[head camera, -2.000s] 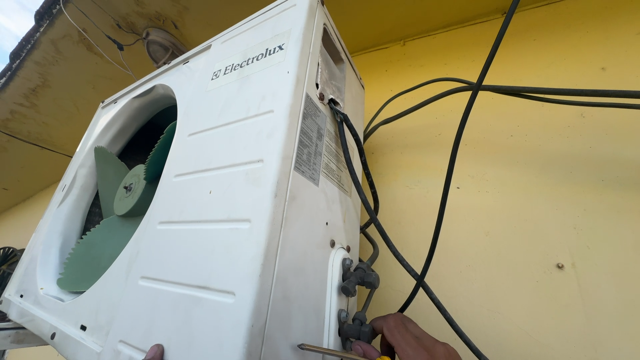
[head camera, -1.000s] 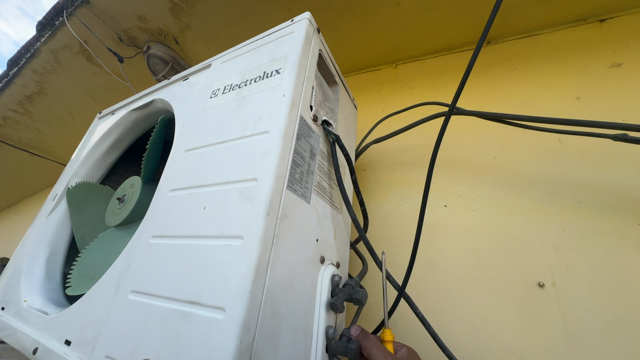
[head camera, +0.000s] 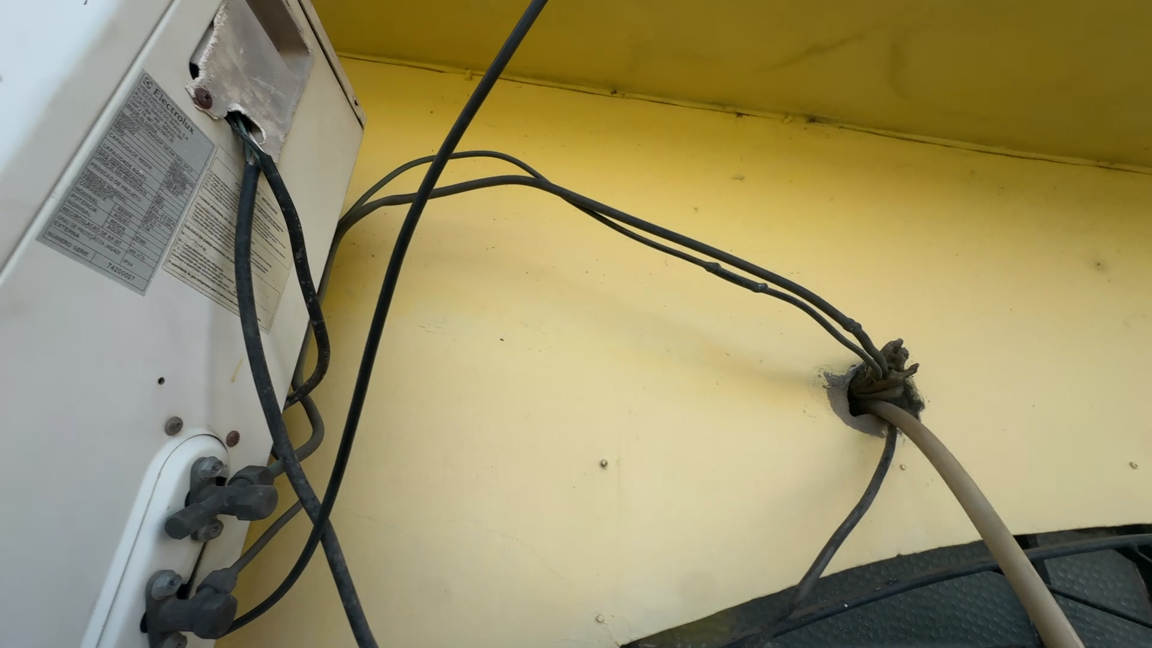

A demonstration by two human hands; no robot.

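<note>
Neither my left hand nor my right hand shows in the head view now. The white Electrolux outdoor air-conditioner unit point(head camera: 81, 360) fills the left side, with printed labels on its side panel. A bent metal cover plate point(head camera: 247, 76) sits near its top, held by a rusty screw, and black cables point(head camera: 245, 243) come out beneath it. Lower down are two service valves, the upper valve point(head camera: 220, 499) and the lower valve point(head camera: 191, 612), each joined to a pipe. The screwdriver from the earlier frames is out of view.
Two dark insulated lines point(head camera: 630, 220) run across the yellow wall point(head camera: 540, 360) into a rough hole point(head camera: 846, 396). A beige hose point(head camera: 972, 513) hangs from that hole. Another black cable point(head camera: 387, 297) crosses diagonally. A dark textured surface point(head camera: 927, 598) lies at the lower right.
The view has swung right, toward the wall and its hole. The hand with the yellow-handled screwdriver, seen by the lower valve a second ago, is out of view.
</note>
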